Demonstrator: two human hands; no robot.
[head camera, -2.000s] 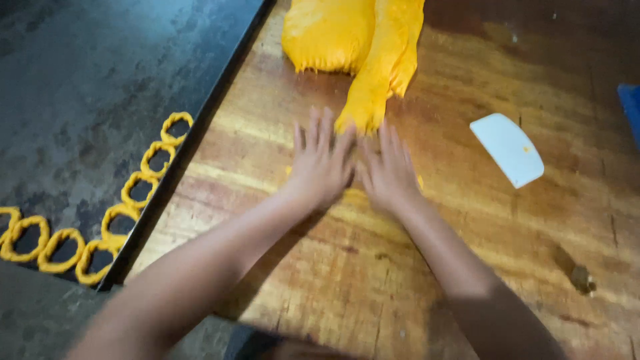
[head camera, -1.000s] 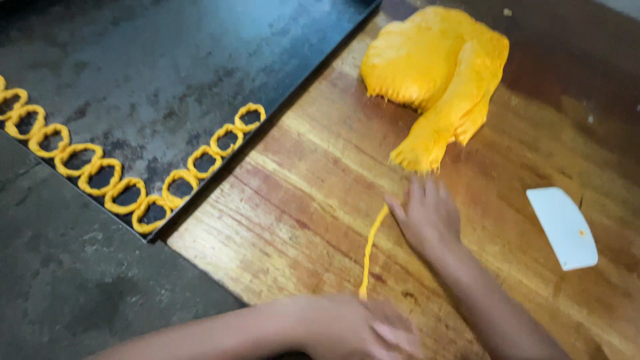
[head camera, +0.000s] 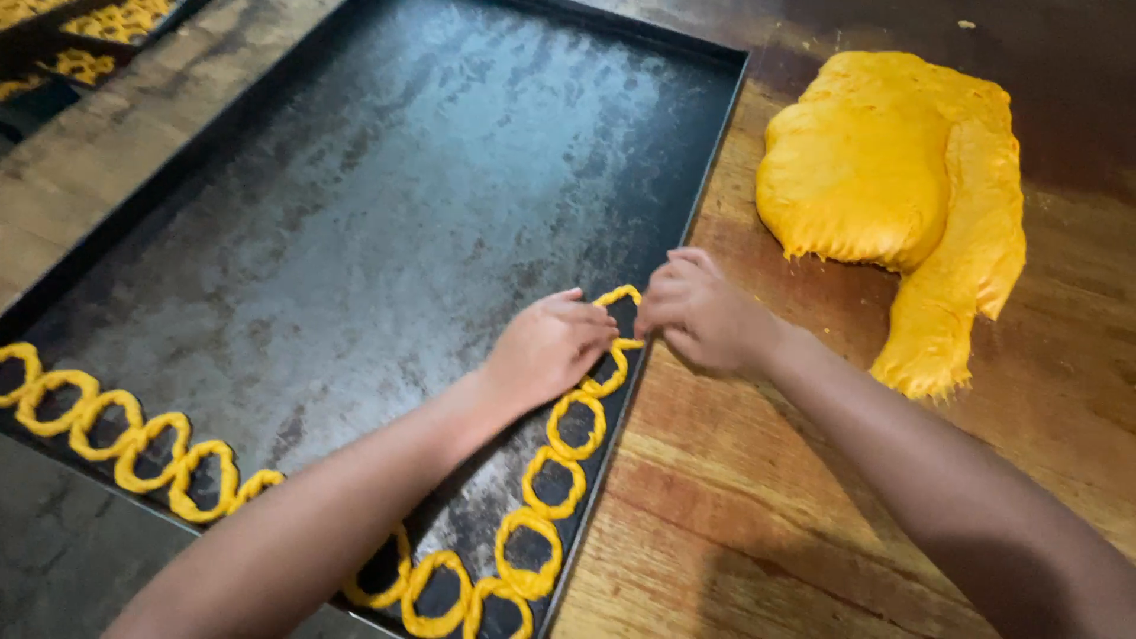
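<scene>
Both my hands meet at the right side of a dark metal baking tray (head camera: 373, 222), holding a thin strand of yellow dough (head camera: 619, 295) bent into a ring. My left hand (head camera: 555, 346) is over the tray, its fingertips pinching the ring's left side. My right hand (head camera: 701, 311) grips its right side at the tray's rim. Several twisted yellow dough rings (head camera: 577, 426) lie along the right and near edges of the tray, some touching. My left forearm hides part of the near row. A large mass of yellow dough (head camera: 861, 169) rests on the wooden table, right of the tray.
The wooden table (head camera: 799, 532) extends under and beside the tray. At the upper left, other trays hold yellow dough pieces (head camera: 120, 19). The tray's raised rim (head camera: 714, 155) runs beside my right hand. Small dough crumbs dot the table's far part.
My hands have moved from the wooden table to the tray's right edge. The dough strand that lay straight on the table one second ago is now a ring at my fingers. The view has swung left.
</scene>
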